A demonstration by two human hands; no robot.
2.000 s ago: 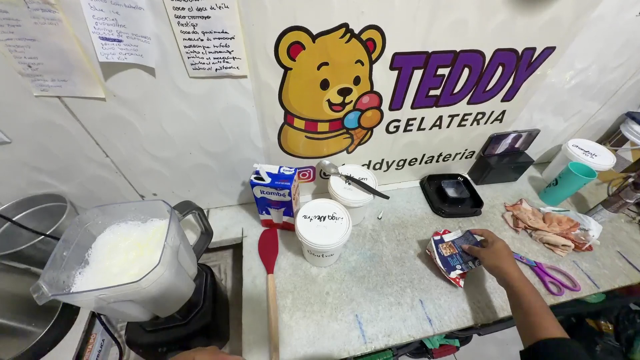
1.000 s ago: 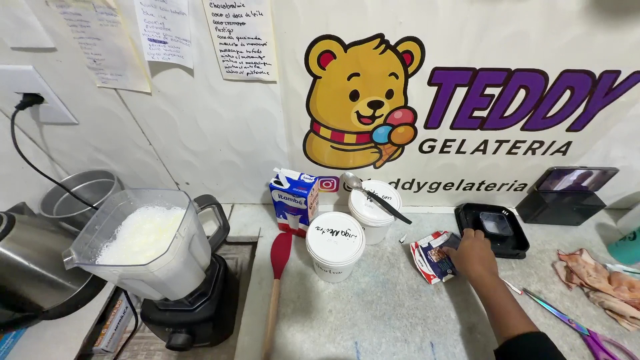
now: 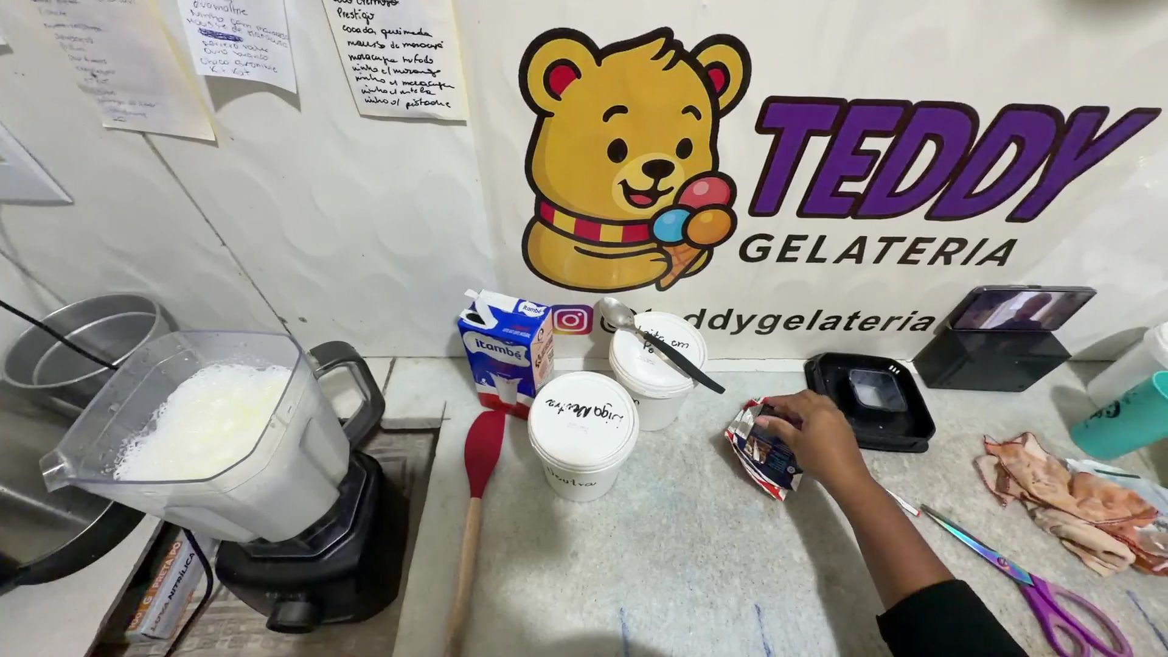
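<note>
My right hand has its fingers on a crumpled foil packet that rests on the stone counter; whether they grip it is hard to tell. My left hand is out of view. Left of the packet stand two white lidded tubs, the front one and the rear one, with a spoon lying across the rear lid. A blue and white milk carton is behind them. A red spatula with a wooden handle lies beside the front tub. At the left, a blender jug holds frothy white liquid on its black base.
Behind my right hand sit a black tray and a phone on a black box. Purple-handled scissors, a crumpled cloth and a teal cup lie or stand to the right. Metal pots are at far left.
My right hand stays at the packet, its fingers now nearer the packet's upper right edge. The view has shifted. The tubs, carton and blender look unmoved.
</note>
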